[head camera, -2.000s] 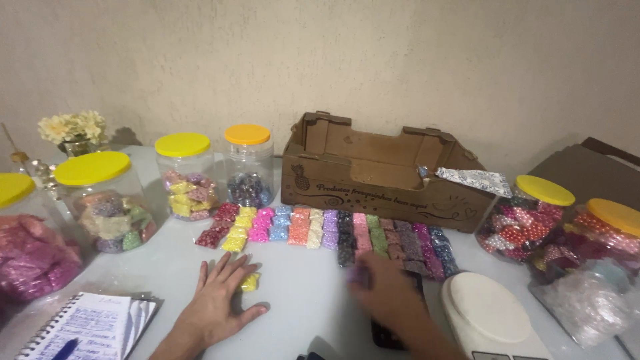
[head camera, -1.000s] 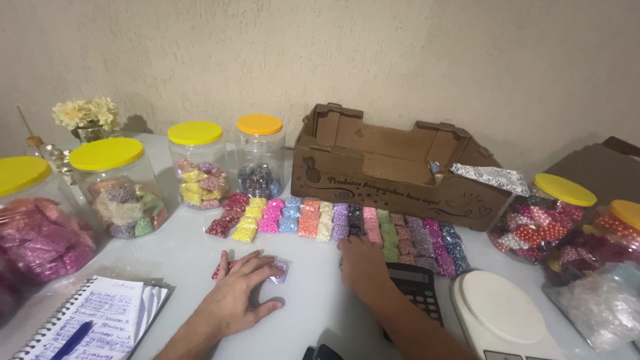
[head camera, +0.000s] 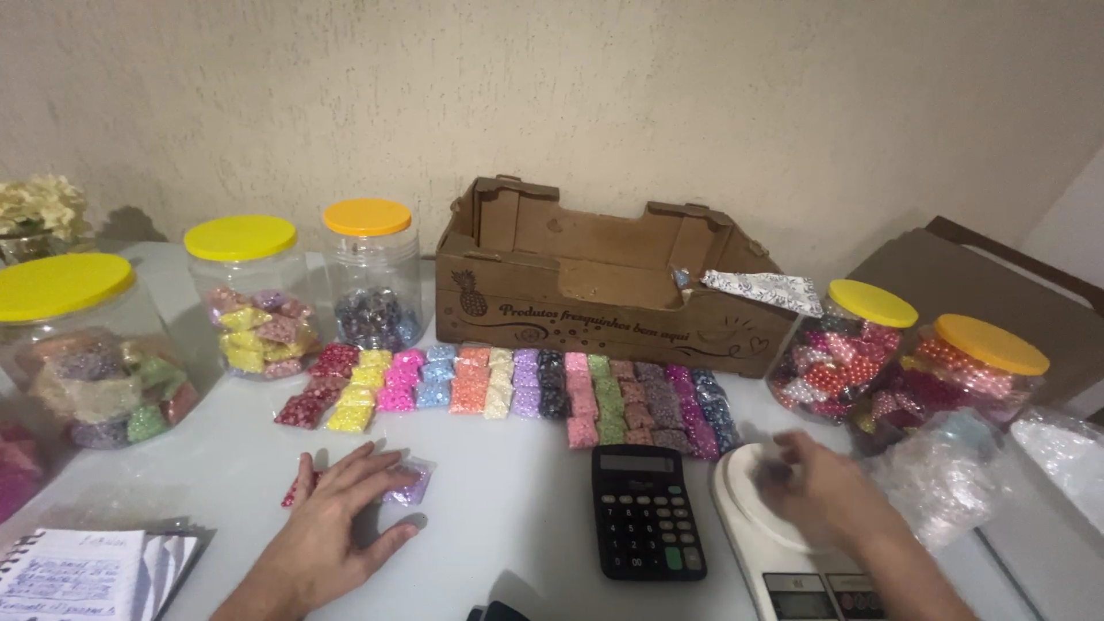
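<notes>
My left hand (head camera: 341, 522) rests on the table with its fingers spread, partly over a red bead packet (head camera: 291, 492) and touching or just over a lilac bead packet (head camera: 409, 483). Over the round plate of a white kitchen scale (head camera: 743, 517) is my right hand (head camera: 806, 487), blurred, with something dark near its fingertips; whether it holds this I cannot tell. A black calculator (head camera: 649, 513) lies left of the scale. Behind both hands, small clear packets of beads lie in columns by colour, among them yellow packets (head camera: 354, 405), black packets (head camera: 552, 388) and green packets (head camera: 610, 414).
An open cardboard box (head camera: 604, 323) stands behind the packets, a patterned bag (head camera: 763, 289) on its edge. Lidded jars of packets stand left (head camera: 250, 302) and right (head camera: 841, 345). An open spiral notebook (head camera: 78, 573) lies front left, crumpled clear plastic (head camera: 944, 474) at right.
My right hand has moved right, from the bead packets beside the calculator to over the scale. My left hand stays over the packets on the table. The lilac packet was not visible by it two seconds ago.
</notes>
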